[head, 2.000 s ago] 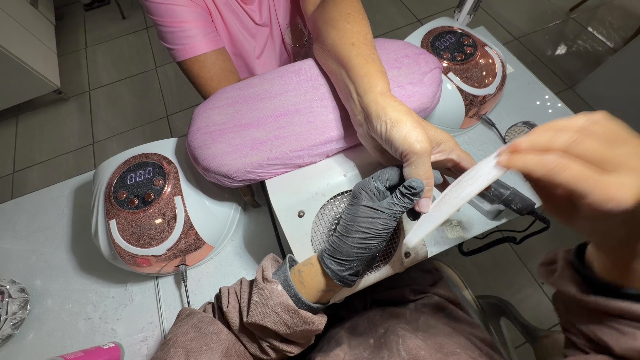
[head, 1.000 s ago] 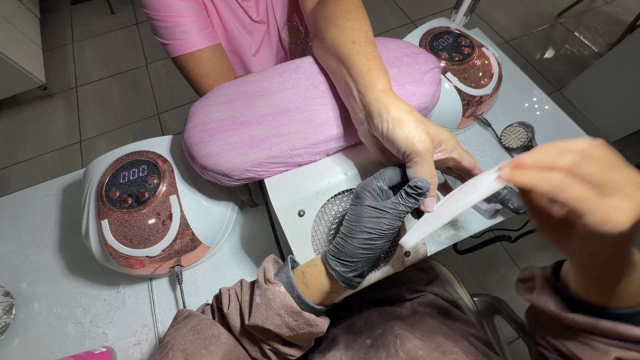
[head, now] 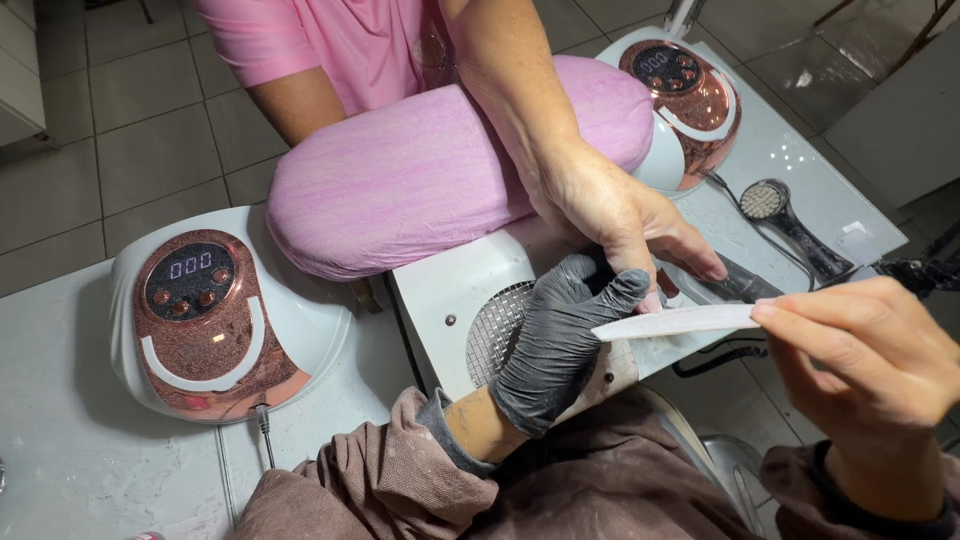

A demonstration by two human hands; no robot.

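Observation:
My left hand, in a black glove, grips a finger of the other person's hand above the mesh vent of a white dust collector. Between the bare fingertips of my right hand is one end of a pale nail file. The file lies nearly level, its edge at the tip of the held finger's nail; whether they touch is hard to tell. The person's forearm rests across a pink cloth-covered armrest cushion.
White and rose-gold nail lamps stand at the left and the back right of the table. A round-headed brush and a dark handpiece lie at the right. Cables run beside them and from the left lamp.
The file has gone from a steep slant to nearly level as my right hand moved lower. My left hand keeps its hold on the person's finger.

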